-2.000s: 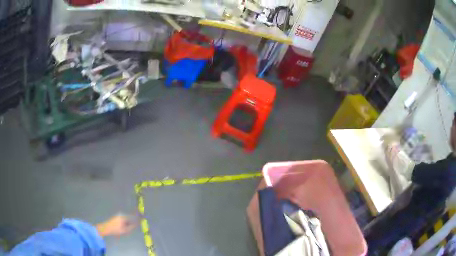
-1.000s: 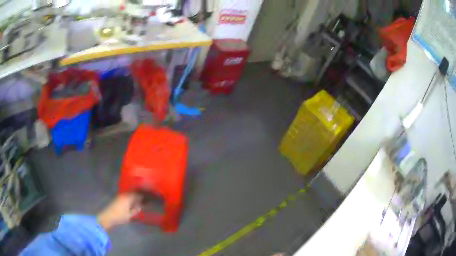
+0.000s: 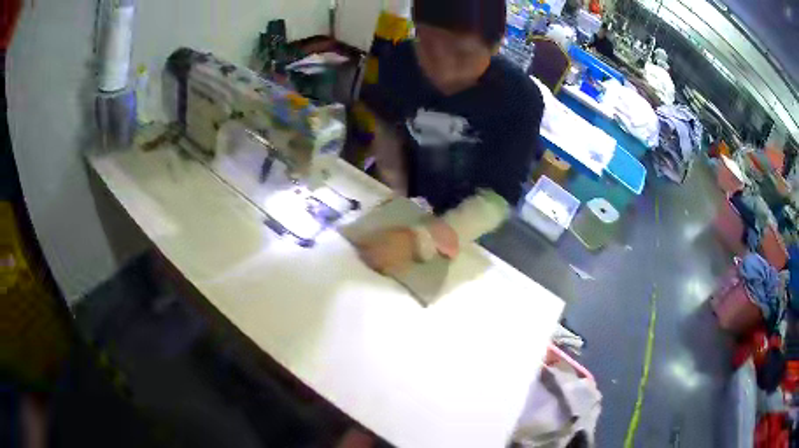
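A white sewing table [image 3: 350, 350] stands before me, with a sewing machine [image 3: 254, 114] and its lit needle area at the back left. A grey-beige cloth piece [image 3: 425, 284] lies on the table under another person's hands. At the bottom edge, a small blurred skin-toned patch, seemingly my right hand [image 3: 355, 439], is cut off. A dim skin-toned patch at the lower left, perhaps my left hand [image 3: 33, 422], is blurred. Neither shows its fingers or anything held.
A person in a dark top [image 3: 473, 122] is behind the table. A pink basket [image 3: 574, 359] with pale cloth is at the table's right corner. A white bin [image 3: 550, 208] stands beyond. A yellow floor line [image 3: 646, 367] runs along the right, near cloth-filled baskets [image 3: 740, 302].
The view has swung right, from the red stool and yellow crate to the sewing table and the other person. My blue left sleeve and clearly visible left hand no longer show.
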